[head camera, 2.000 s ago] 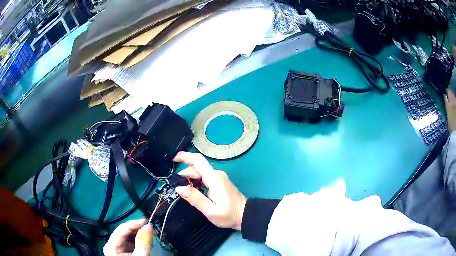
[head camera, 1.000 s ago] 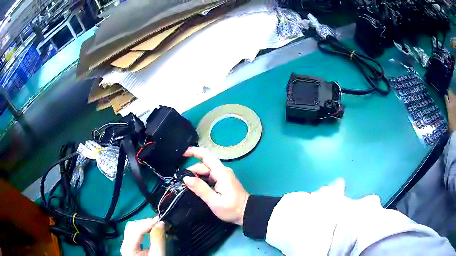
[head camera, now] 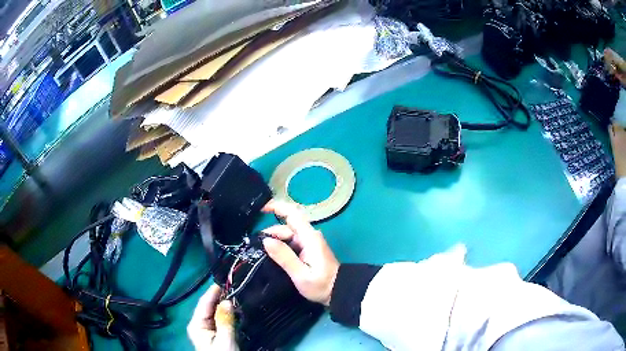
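A black ribbed electrical unit [head camera: 278, 305] lies at the bottom centre, its wired side turned left. My right hand [head camera: 302, 257] grips its upper end, thumb and fingers by the wires. My left hand [head camera: 214, 321], partly cut off by the bottom edge, pinches thin lead wires [head camera: 237, 274] at the unit's left side; the fingertips partly hide them. A second black unit [head camera: 233, 192] lies just above, with its black cable [head camera: 182, 264] and a clear-silver wrapped end [head camera: 156, 225]. A tan tape roll [head camera: 345, 179] lies flat beside it.
Another black unit [head camera: 420, 139] sits right of centre on the green bench [head camera: 439, 219]. Cardboard and foam sheets [head camera: 233, 89] lie at the back left. A label sheet [head camera: 573, 140] and black units [head camera: 542, 34] are at right, near another person's hand [head camera: 614, 65]. An orange-brown fixture [head camera: 34, 298] stands left.
My left hand has moved right and up, closer to the unit's wired side. The view has shifted slightly. The other person's hand now shows at the black unit at the far right.
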